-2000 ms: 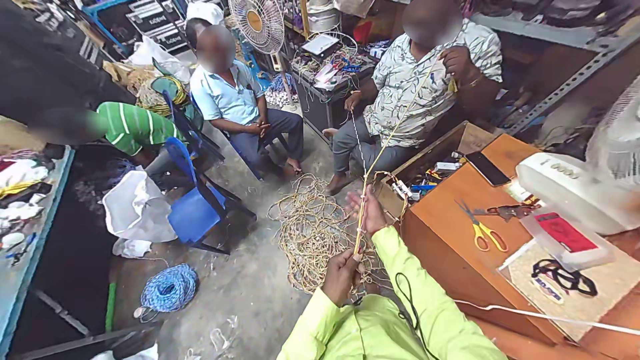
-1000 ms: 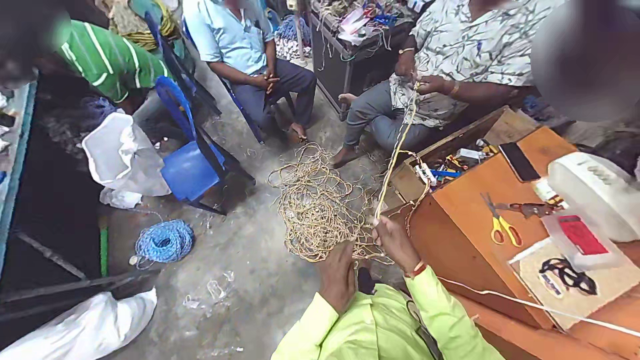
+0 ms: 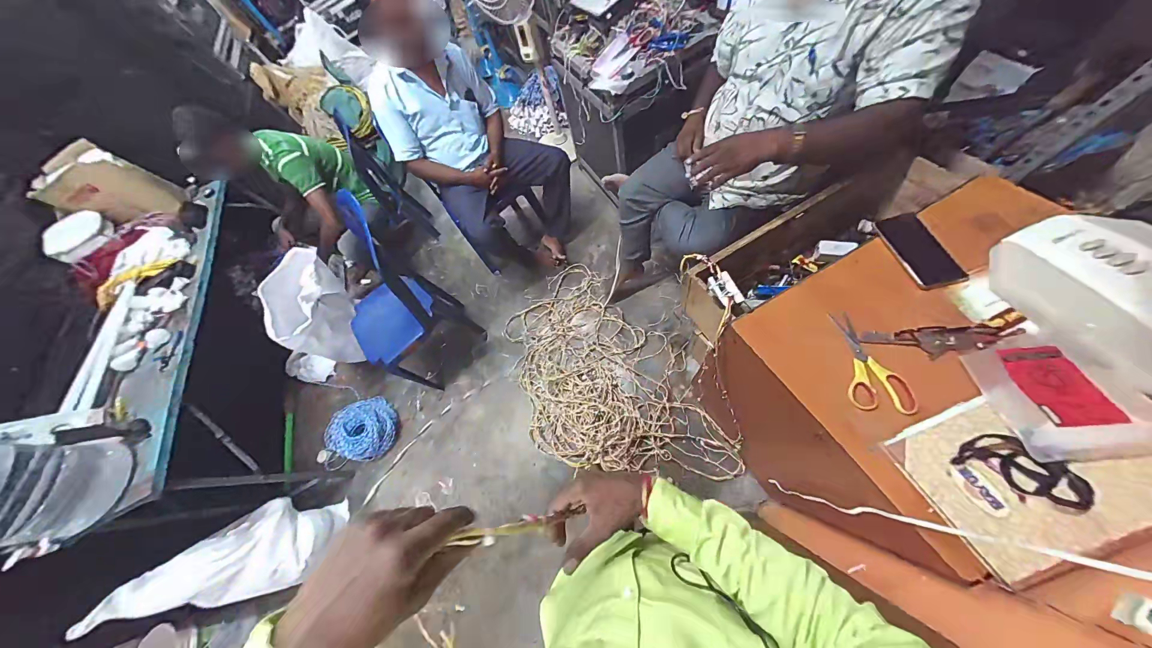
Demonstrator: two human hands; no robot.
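A tan cord [image 3: 504, 533] stretches between my two hands near the bottom centre. My right hand [image 3: 601, 508] is closed around one end of it, close to my shirt. My left hand [image 3: 387, 562], lower left, holds the other end, its fingers bent over the cord. Just beyond my hands a big loose heap of tan cord [image 3: 603, 387] lies on the floor. One pale strand runs from the heap up toward the seated person [image 3: 810, 90] in the patterned shirt, whose hands are together over the lap.
An orange desk [image 3: 810, 360] at right bears yellow-handled scissors [image 3: 868, 364], pliers [image 3: 945, 337], a phone [image 3: 920, 250] and a plastic container [image 3: 1071, 297]. A blue rope coil [image 3: 362, 429] and blue chair [image 3: 387, 315] stand left. Two more people sit behind.
My hands have moved down and apart, with the cord now crosswise between them. The person in the patterned shirt, who held cord raised earlier, has lowered both hands to the lap.
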